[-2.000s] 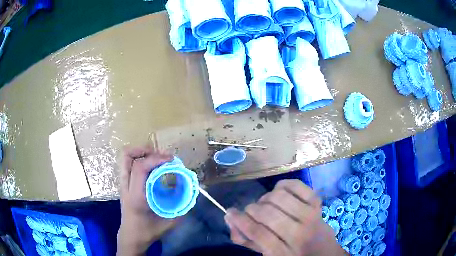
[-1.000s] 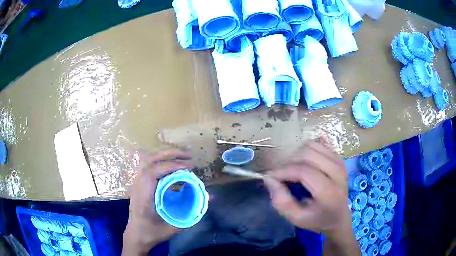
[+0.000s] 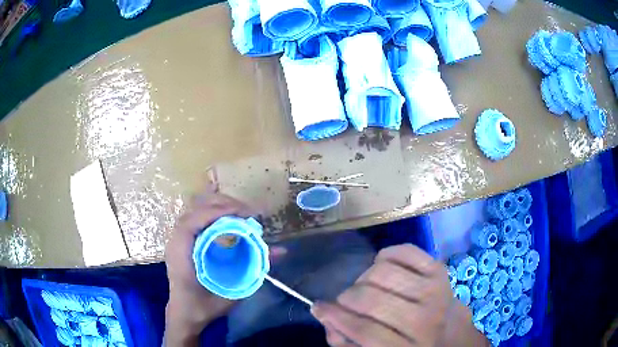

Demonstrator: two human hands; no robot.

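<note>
My left hand [image 3: 193,237] is wrapped around a light-blue hollow tube [image 3: 232,261], its wide mouth facing me. My right hand [image 3: 386,298] holds a thin pale cotton swab [image 3: 290,290] like a pencil. The swab's far end touches the right side of the tube's rim. A small clear oval cup [image 3: 318,198] stands on a stained cardboard pad [image 3: 251,177]. Spare sticks [image 3: 329,182] lie just behind the cup. My left fingers are partly hidden behind the tube.
Light-blue tubes [image 3: 313,91] stand in rows at the back centre. A single ring part [image 3: 495,134] lies right of them, with a ring pile [image 3: 562,71] farther right. A white card [image 3: 99,213] lies at left. Blue bins [image 3: 108,291] with parts sit below the bench edge on both sides.
The swab has moved from beside the cup back to the tube's rim, with my right hand lower and nearer the tube. My left hand still holds the tube. The view has shifted slightly.
</note>
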